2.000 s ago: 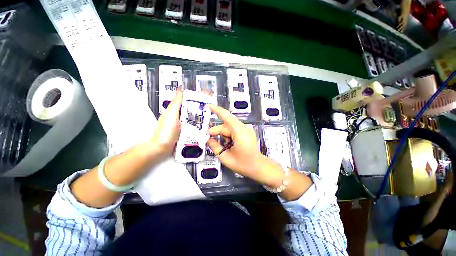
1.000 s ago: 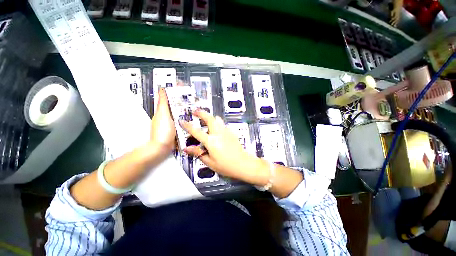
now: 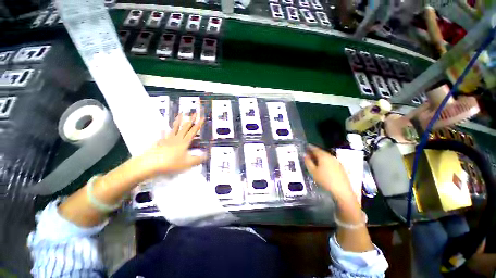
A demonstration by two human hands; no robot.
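Note:
A clear plastic tray (image 3: 301, 142) holds two rows of white devices with dark ovals; one device (image 3: 255, 168) lies in the lower row. My left hand (image 3: 177, 149) lies spread, palm down, over the tray's left part and the label strip. My right hand (image 3: 325, 169) is at the tray's right edge with fingers bent; whether it grips the edge is unclear. The long white label strip (image 3: 117, 92) hangs across the tray's left side, printed at the top, its end curled near my body.
A label roll (image 3: 84, 124) lies at left, beside blurred stacked trays (image 3: 22, 76). The green conveyor (image 3: 261, 59) carries more trays beyond a pale rail. At right are a white card (image 3: 352, 165), small bottle (image 3: 370, 115), pink fan (image 3: 451, 108), gold box (image 3: 443, 182) and blue cord (image 3: 435, 130).
The device held between my hands now no longer shows there. My left hand has spread over the tray and strip. My right hand has moved right to the tray's edge. The view has shifted upward.

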